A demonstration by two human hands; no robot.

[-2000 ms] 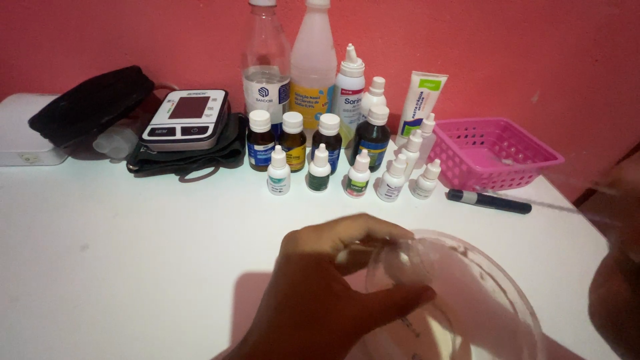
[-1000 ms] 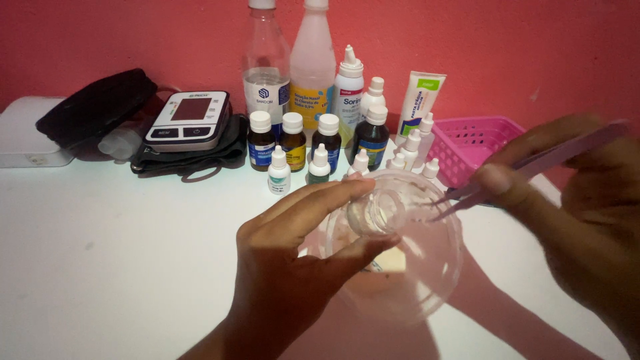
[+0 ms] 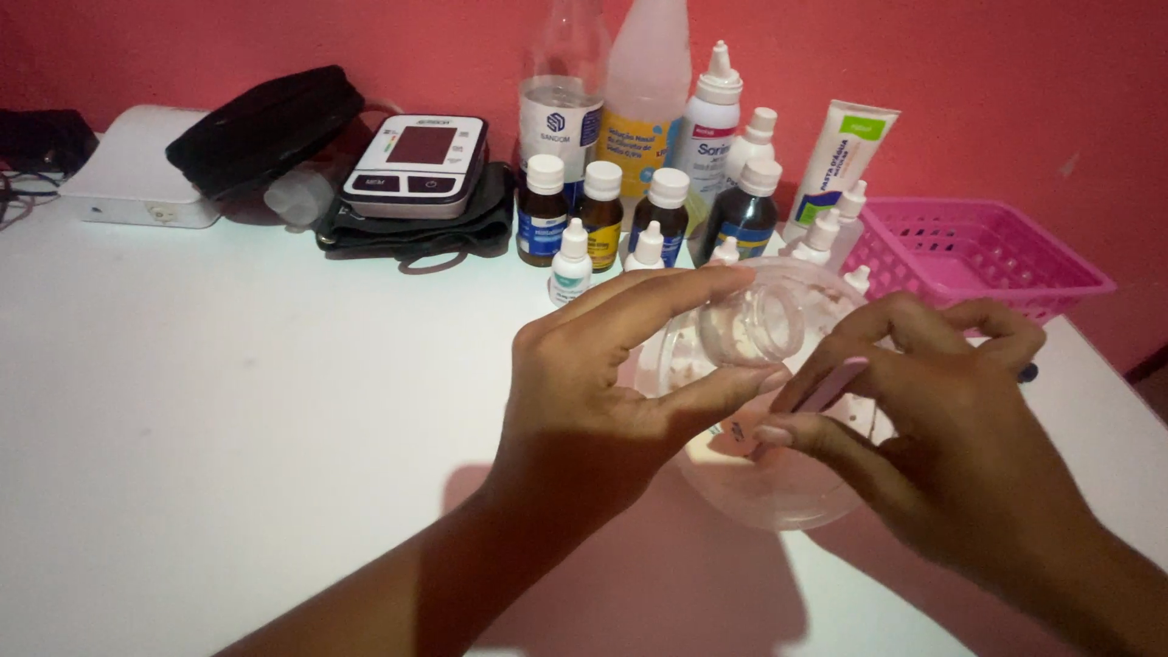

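Note:
My left hand (image 3: pixel 611 383) grips a small clear jar (image 3: pixel 753 324) between thumb and fingers, its open mouth tilted toward the right. Just right of it, my right hand (image 3: pixel 922 429) pinches a pink tool (image 3: pixel 832 383), which looks like tweezers; its tips are hidden by the fingers. Below both hands is a round, clear plastic container (image 3: pixel 785 506) on the white table, with small pale and dark bits on its inside and something with writing at its bottom.
Several dropper bottles (image 3: pixel 572 269), brown medicine bottles (image 3: pixel 545 219), larger bottles (image 3: pixel 561 128) and a cream tube (image 3: pixel 839 164) stand behind the container. A pink plastic basket (image 3: pixel 985 274) is at right. A blood pressure monitor (image 3: pixel 415 169), a black pouch (image 3: pixel 265 128) and a white device (image 3: pixel 146 169) lie back left.
The right hand has come in from the right with the pink tool and is now beside the jar, close to my left thumb. The left hand has kept hold of the jar since one second ago.

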